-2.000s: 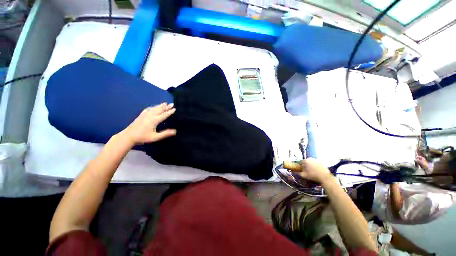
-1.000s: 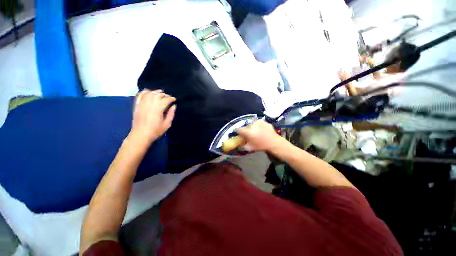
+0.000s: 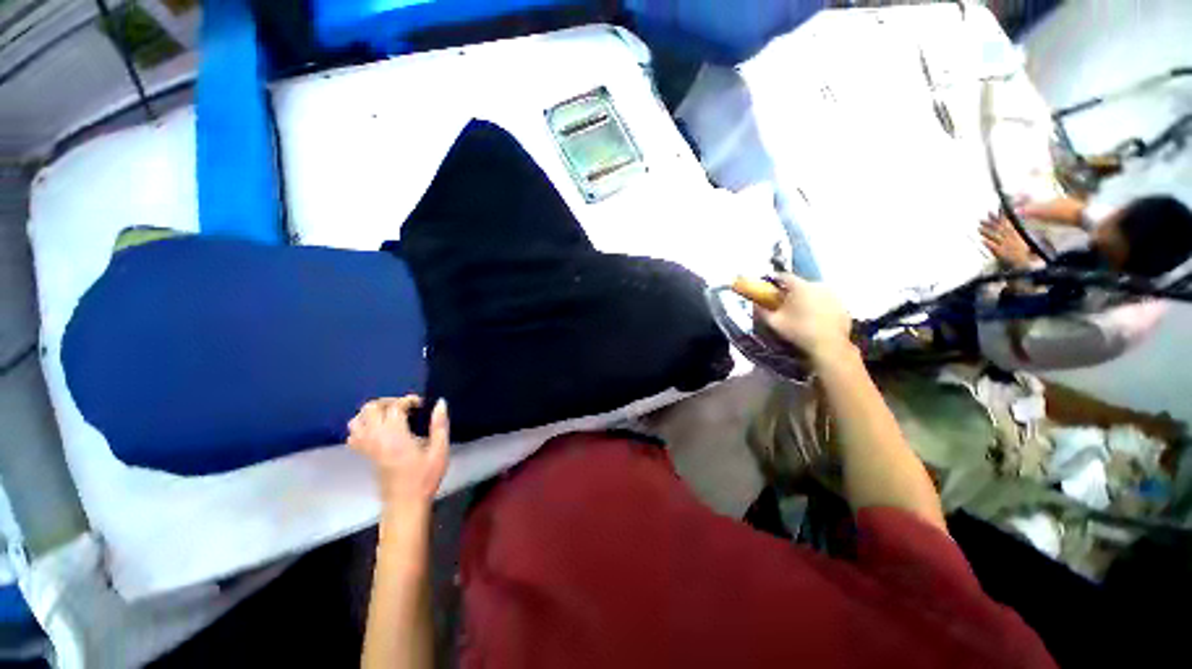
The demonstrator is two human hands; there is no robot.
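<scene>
The black garment (image 3: 562,307) is pulled over the right part of the dark-blue padded arm (image 3: 248,346), with one black corner pointing up and away. My left hand (image 3: 403,444) is at the garment's near left edge, pinching the cloth between thumb and fingers. My right hand (image 3: 808,318) is closed on the tan handle of the steam iron (image 3: 758,327). The iron is at the right table edge, just beyond the garment's right end, tilted; its underside is hidden.
The white ironing table (image 3: 366,144) has a silver-framed inset (image 3: 595,144). Bright blue support bars (image 3: 238,131) stand behind. Another white table (image 3: 876,157) is to the right, with a person (image 3: 1092,281) beside it. Black hoses run right from the iron. Khaki cloth (image 3: 902,438) is heaped at lower right.
My right hand has moved the iron from on the garment to the right table edge. My left hand has moved from the top of the garment to its near edge. The view has shifted.
</scene>
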